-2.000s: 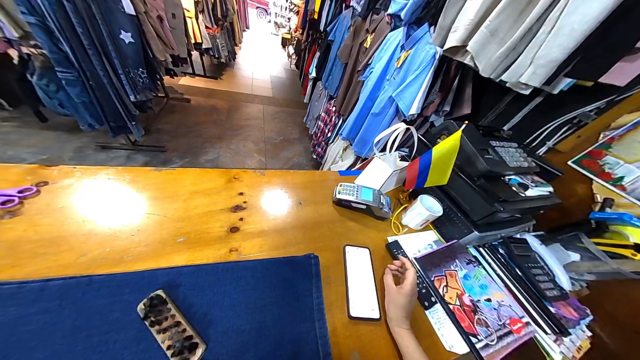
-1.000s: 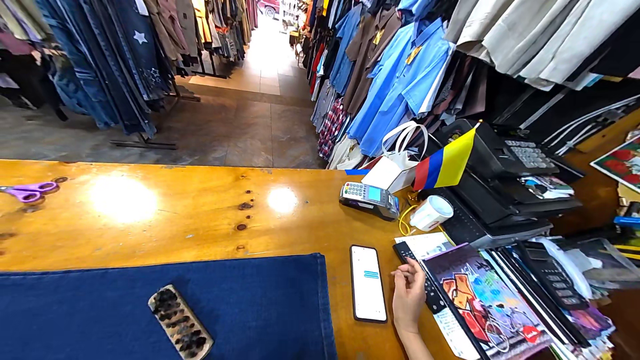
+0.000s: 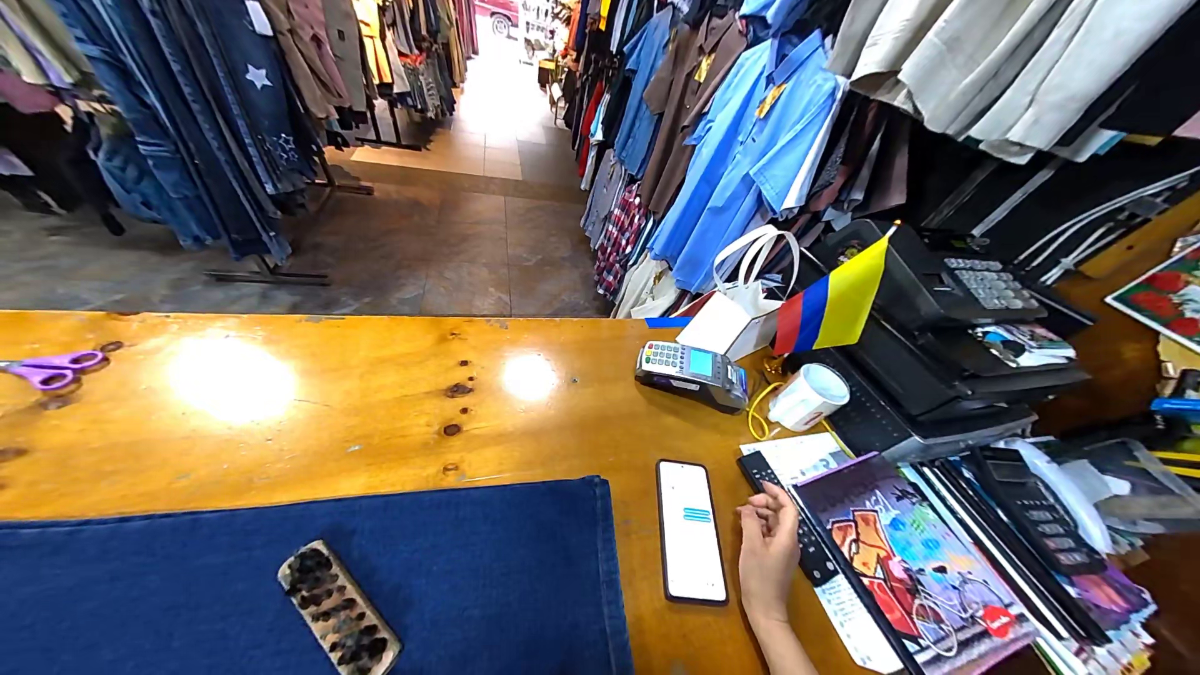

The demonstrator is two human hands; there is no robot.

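Note:
My right hand [image 3: 771, 553] rests on the wooden counter [image 3: 375, 422] with its fingers loosely curled, against the edge of a black remote control [image 3: 814, 553]. Whether the fingers grip the remote is not clear. Just left of the hand lies a smartphone [image 3: 692, 531] with its screen lit. A folded piece of blue denim [image 3: 497, 562] covers the near left part of the counter, and a spotted oblong case [image 3: 339, 609] lies on it. A notebook with a bicycle picture [image 3: 919, 562] is right of the remote. My left hand is out of view.
A card payment terminal [image 3: 692, 373], a white mug [image 3: 810, 397], a small striped flag [image 3: 834, 298] and a white paper bag [image 3: 727, 323] stand farther back. Purple-handled scissors [image 3: 56, 370] lie far left. At right are a printer [image 3: 937, 328] and a desk telephone [image 3: 1041, 516].
Two seconds ago the phone's screen looked nearly blank; blue marks show on it now. My right hand stays beside the remote.

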